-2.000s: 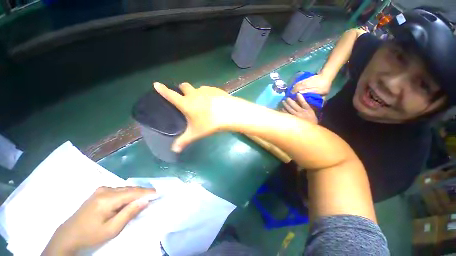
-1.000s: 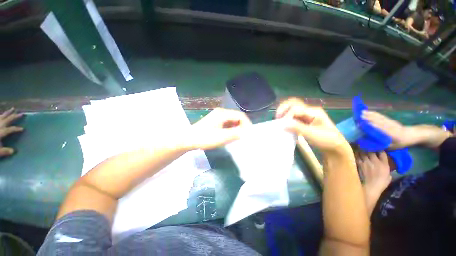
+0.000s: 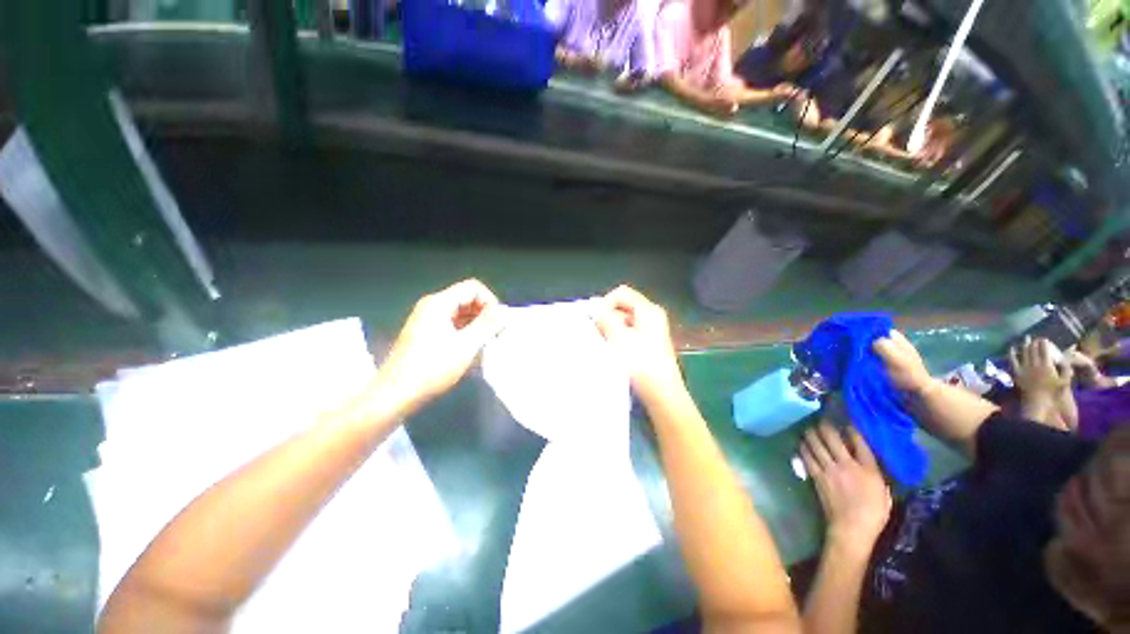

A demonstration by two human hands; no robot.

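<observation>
A white protective bag hangs between my two hands, its top edge stretched level over the green bench. My left hand pinches the bag's upper left corner. My right hand pinches its upper right corner. The bag's lower part spreads towards me over the bench. A stack of flat white bags lies on the bench to the left, partly covered by my left forearm. No speaker unit shows right at my hands; the bag may hide one.
Grey speaker units stand in the green channel at right. A neighbour's hands hold a blue cloth beside a light-blue bottle. Green posts rise at left. A dark-blue bin and workers are across the line.
The bag is held wider open across its top and my hands appear further left. The view has tilted up. The black-topped unit behind my hands no longer shows. The neighbour's bottle stands uncovered beside the cloth.
</observation>
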